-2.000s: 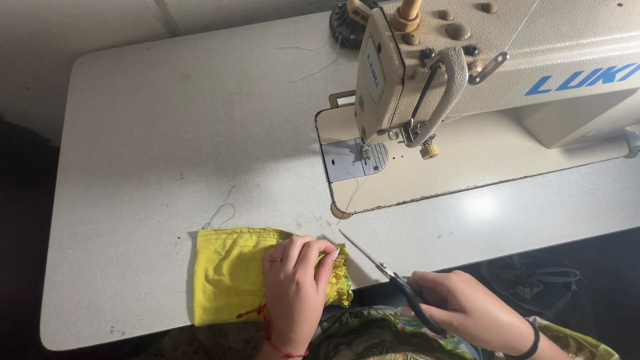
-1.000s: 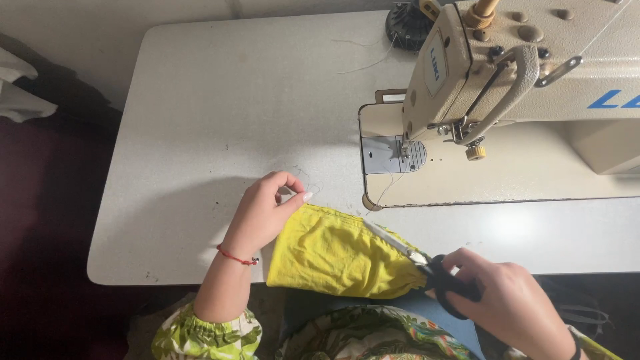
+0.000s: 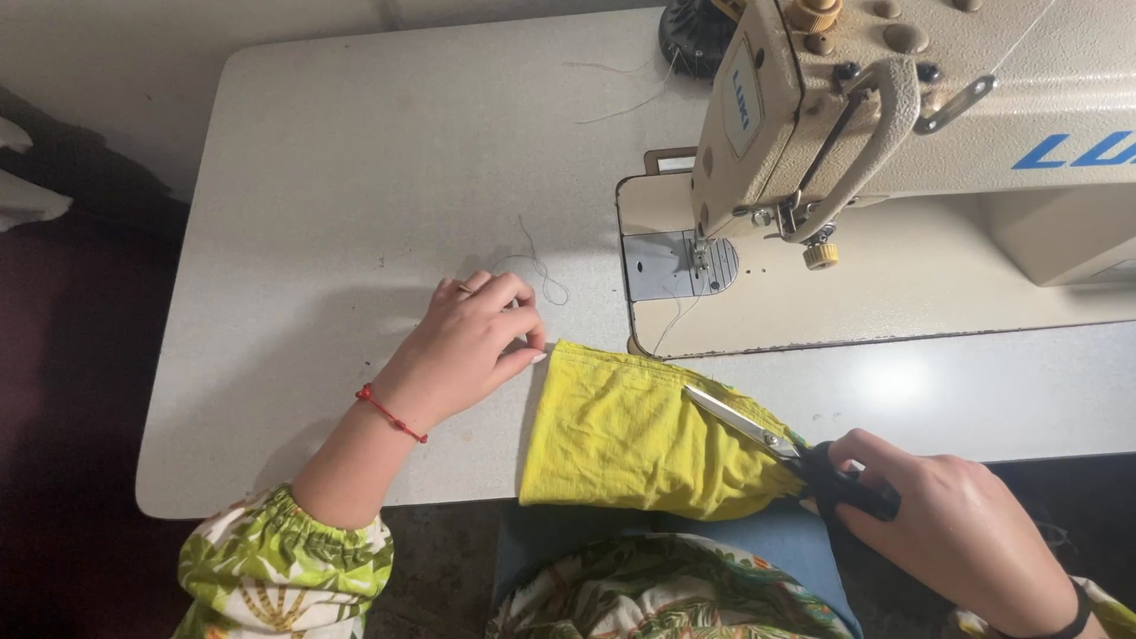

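A yellow fabric piece (image 3: 639, 435) with a stitched upper edge and a gathered right end lies over the table's front edge. Just off its upper left corner is my left hand (image 3: 484, 342), thumb and forefinger close together; whether they pinch a thread cannot be told. My right hand (image 3: 941, 506) grips black-handled scissors (image 3: 732, 414), whose blades look closed and lie over the cloth, pointing up and left. Beyond my left hand lies a loose, looped dark thread (image 3: 539, 264). The sewing machine's presser foot (image 3: 701, 257) is up and to the right of the cloth, with a thread trailing from it.
A beige industrial sewing machine (image 3: 887, 115) takes up the right side of the white table (image 3: 373, 160). Behind its head sits a black round object (image 3: 692, 40) with loose threads beside it. My lap is below the table's front edge.
My left hand has moved off the fabric, where it rested two seconds ago, to beside its upper left corner. The scissors now lie over the cloth rather than beyond its right end. The view has shifted.
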